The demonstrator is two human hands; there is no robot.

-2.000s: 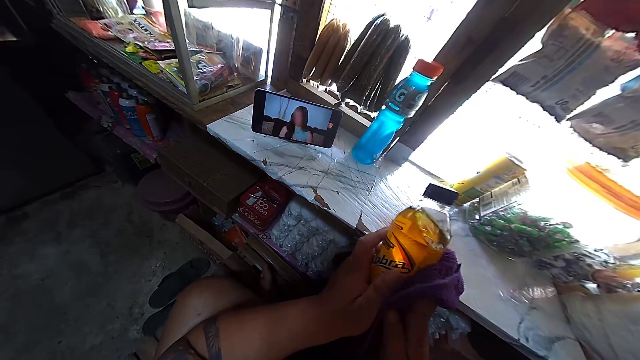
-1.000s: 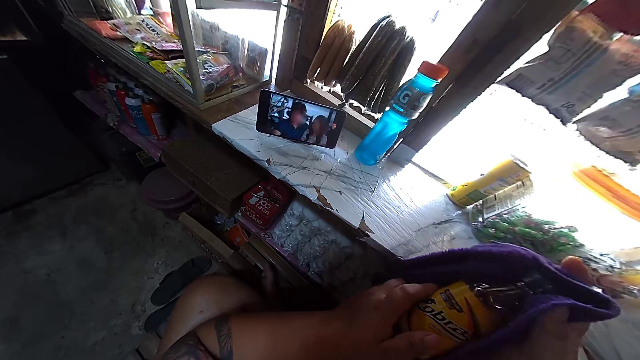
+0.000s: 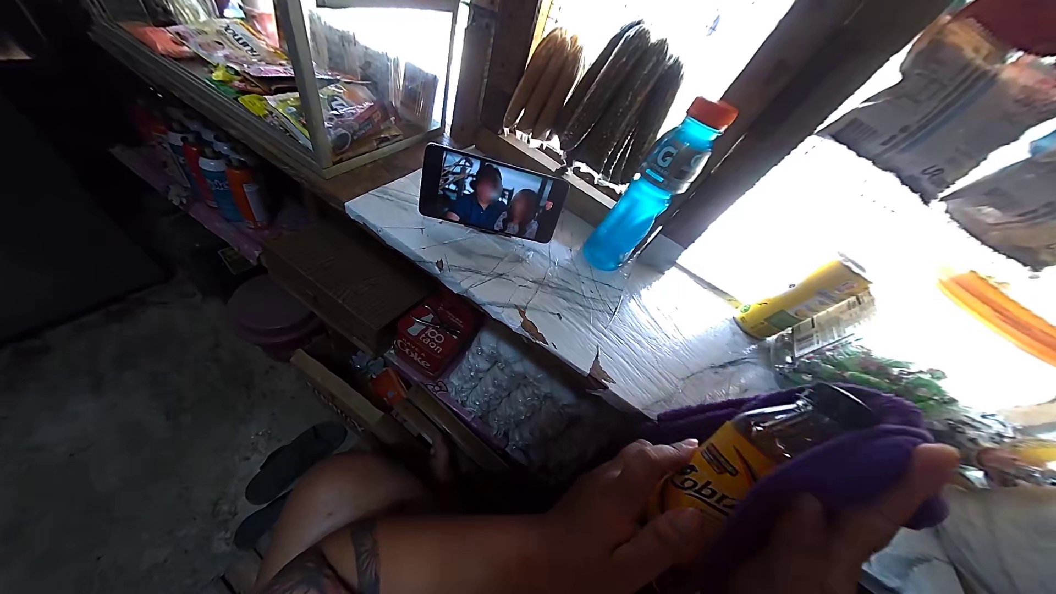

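My left hand (image 3: 635, 511) is closed around the lower part of a bottle (image 3: 726, 470) with a yellow Cobra label, which lies tilted with its dark cap to the upper right. A purple cloth (image 3: 833, 474) wraps the upper side of the bottle, and my right hand (image 3: 850, 528) presses it there with the thumb up. Farther off, a blue Gatorade bottle (image 3: 631, 219) with an orange cap stands on the marbled counter (image 3: 528, 280). Left of it, a phone (image 3: 492, 198) leans on its long side with a picture lit on its screen.
A glass display case (image 3: 318, 91) with snack packs stands at the upper left, bottles (image 3: 219, 181) on a shelf below it. A yellow can (image 3: 804, 297) lies on the counter's right part. Under the counter edge are a red Coke box (image 3: 436, 334) and clear plastic bags (image 3: 511, 396).
The Cobra bottle, more upright two seconds ago with the cloth below it, has tipped over to the right and moved lower. The purple cloth now covers its upper side. The phone's picture has changed.
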